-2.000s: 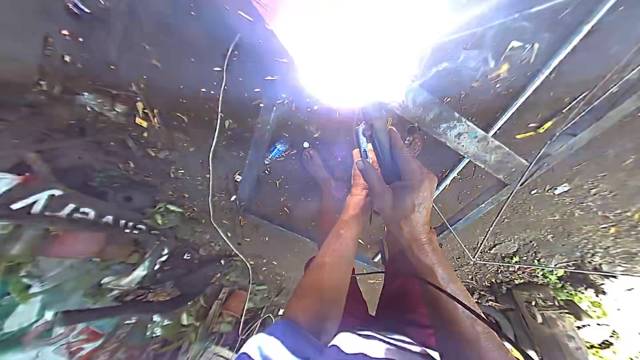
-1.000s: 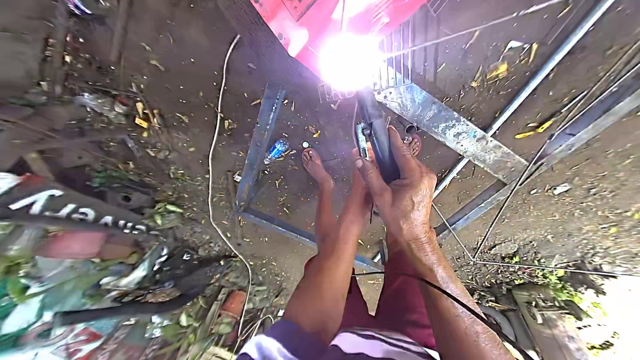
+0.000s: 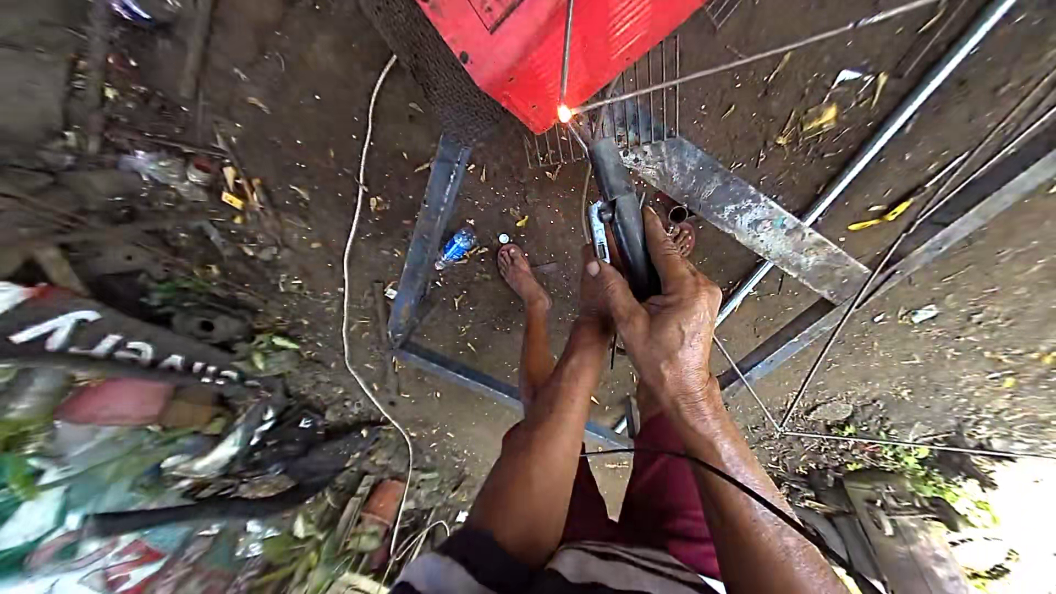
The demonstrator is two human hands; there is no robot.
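My right hand is closed around the black handle of a welding electrode holder. A thin electrode runs from its jaws to a small glowing orange spot, where thin metal rods meet in front of a red panel. My left hand is mostly hidden behind the right hand and the holder; a small light-blue and silver object shows just above it. What the left hand grips cannot be told. A black cable passes across my right forearm.
A metal frame surrounds my feet. At the left, a pale cable crosses the dirt, near a blue plastic bottle. Rubbish and a printed sheet lie at the far left. A wire grate is behind the holder.
The blinding white arc has shrunk to a small orange glow, so the red panel and rods show plainly. Both hands have stayed in nearly the same place, with the holder still in the right one.
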